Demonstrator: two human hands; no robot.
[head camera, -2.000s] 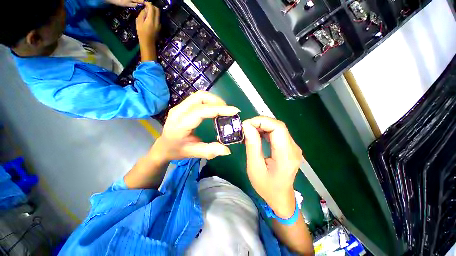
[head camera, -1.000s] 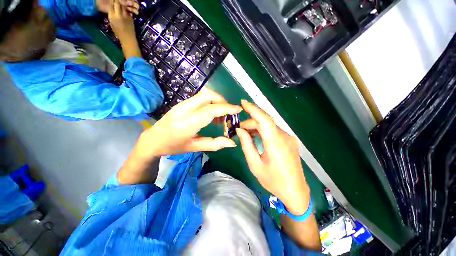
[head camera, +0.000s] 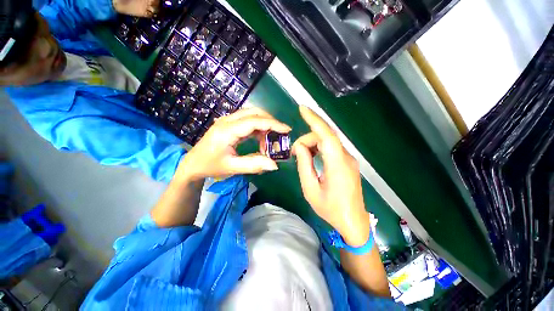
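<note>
A small square watch module (head camera: 278, 146) with a dark face and a metallic rim is held up in front of me over the bench edge. My left hand (head camera: 228, 149) grips it between thumb and forefinger from its left side. My right hand (head camera: 331, 176) is at its right side, with the bent forefinger and thumb close to the rim; whether they touch it I cannot tell. A blue wrist strap (head camera: 357, 244) is on my right wrist.
A black blister tray (head camera: 203, 73) with filled pockets lies at upper left beside a neighbouring worker (head camera: 91, 121). Stacked black trays (head camera: 364, 61) stand at upper right, with another tall stack (head camera: 510, 176) at the right. White papers (head camera: 414, 285) lie at lower right.
The module has turned so its square face shows again, after being seen nearly edge-on. My right fingers have shifted at its right side. The neighbouring worker's arm has moved.
</note>
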